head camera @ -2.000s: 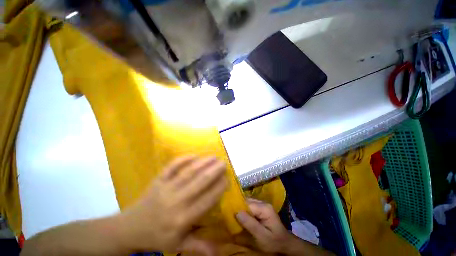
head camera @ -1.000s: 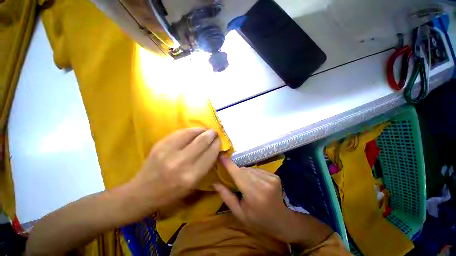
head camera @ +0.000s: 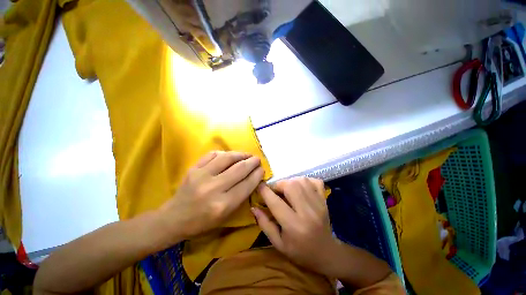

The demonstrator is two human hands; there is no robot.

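A mustard-yellow fabric piece (head camera: pixel 135 115) runs from the upper left down across the white table to its front edge. Its right edge passes under the lit sewing machine head (head camera: pixel 230 34). The needle area is lost in white glare. My left hand (head camera: pixel 216 187) lies on the fabric, fingers together on its right edge. My right hand (head camera: pixel 297 222) is beside it at the table's front edge, thumb and index finger at the fabric edge. The fingertips of both hands nearly meet there. The fabric under my fingers is partly hidden.
A black smartphone (head camera: pixel 334 55) lies right of the machine head. Red-handled scissors (head camera: pixel 466 84) and a green-handled tool (head camera: pixel 488 99) are at the table's right. A green basket (head camera: pixel 470 196) with yellow and red pieces stands lower right. A blue crate (head camera: pixel 167 271) is below the table.
My left hand has gone from lying spread on the fabric to closed fingers on its edge. My right hand has moved up beside it. The view has shifted, with the machine head now higher.
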